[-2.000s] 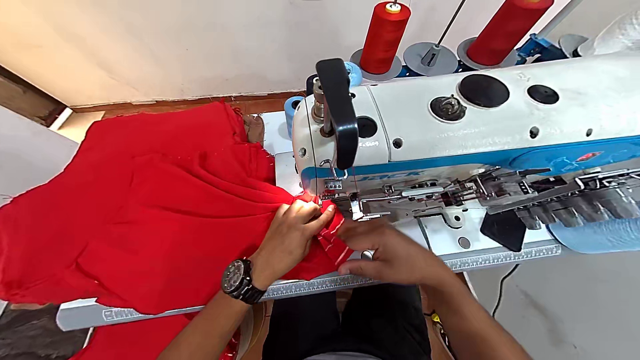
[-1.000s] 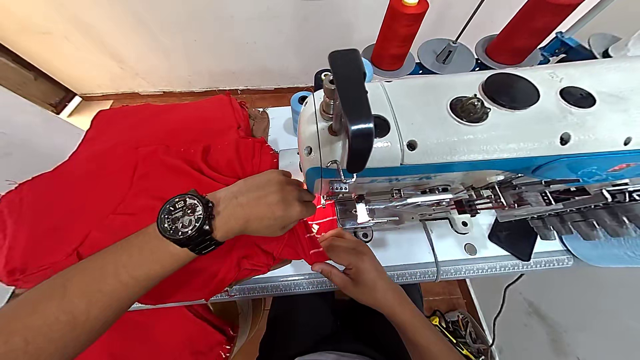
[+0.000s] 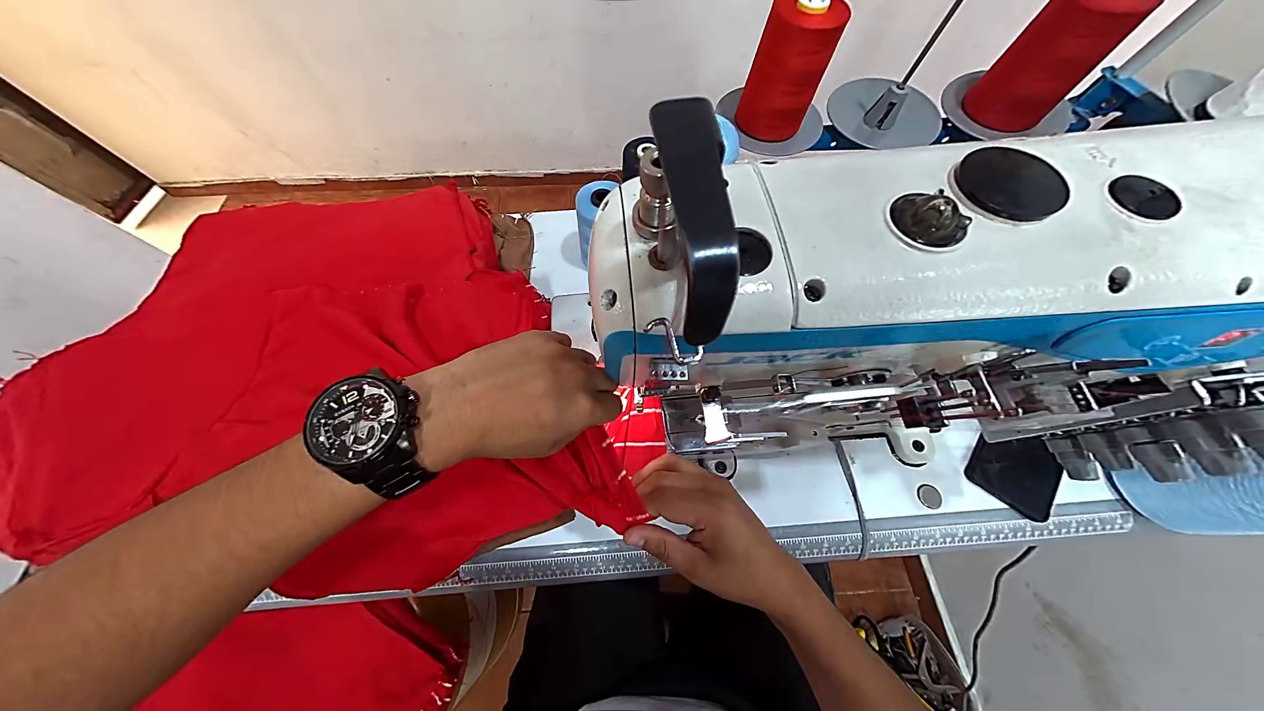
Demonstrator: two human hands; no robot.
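Observation:
A red fabric piece (image 3: 247,385) is spread over the left of the sewing table, its right edge by the needle area of a white and blue industrial sewing machine (image 3: 889,237). My left hand (image 3: 513,400), with a black wristwatch (image 3: 360,432) on the wrist, lies on the fabric just left of the presser area; its fingertips are curled, partly hidden by the machine head. My right hand (image 3: 706,523) pinches the fabric's front corner between thumb and fingers, below the needle. White stitch lines show on the red fabric between the hands.
Two red thread cones (image 3: 793,69) stand on holders behind the machine. A small blue spool (image 3: 592,212) sits by the machine head. A measuring scale (image 3: 563,568) runs along the table's front edge. More red fabric (image 3: 306,662) hangs below, and a basket of items (image 3: 908,657) stands lower right.
My left hand has moved from the front of the needle area to its left side, over the fabric. My right hand has shifted from beside the presser area to the fabric's front corner.

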